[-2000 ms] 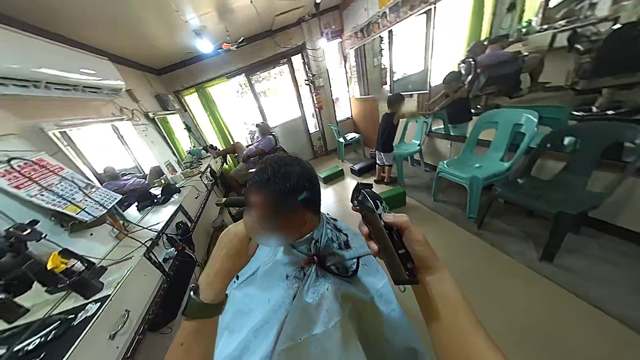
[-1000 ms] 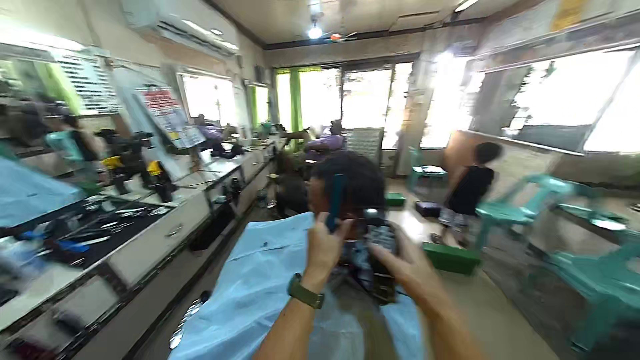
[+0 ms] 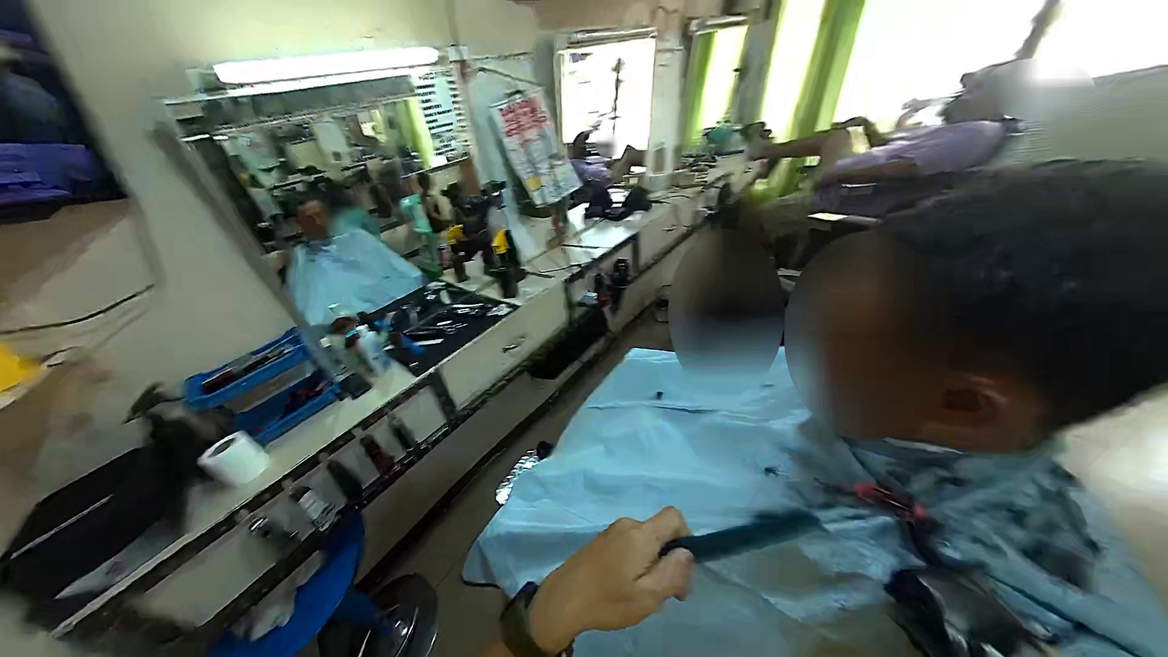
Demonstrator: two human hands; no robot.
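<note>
My left hand (image 3: 616, 575), with a watch at the wrist, holds a dark comb (image 3: 753, 537) by one end, low over the light blue barber cape (image 3: 675, 456). The seated person's dark hair (image 3: 1049, 283) and ear are at the right, turned toward the left. A red clip (image 3: 890, 500) sits on the cape below the neck, with cut hair around it. At the bottom right a blurred dark hair clipper (image 3: 958, 613) shows over the cape; my right hand is out of view.
Along the left runs a counter (image 3: 356, 411) with a blue plastic basket (image 3: 265, 388), a paper roll (image 3: 234, 458) and a black mat of tools (image 3: 456, 319) under a mirror (image 3: 338, 201). Below it stands a blue stool (image 3: 315, 611). Another person reclines behind.
The view has swung left and closer to the seated person. My left hand with the comb has come down from the head to over the cape. My right hand has left the view.
</note>
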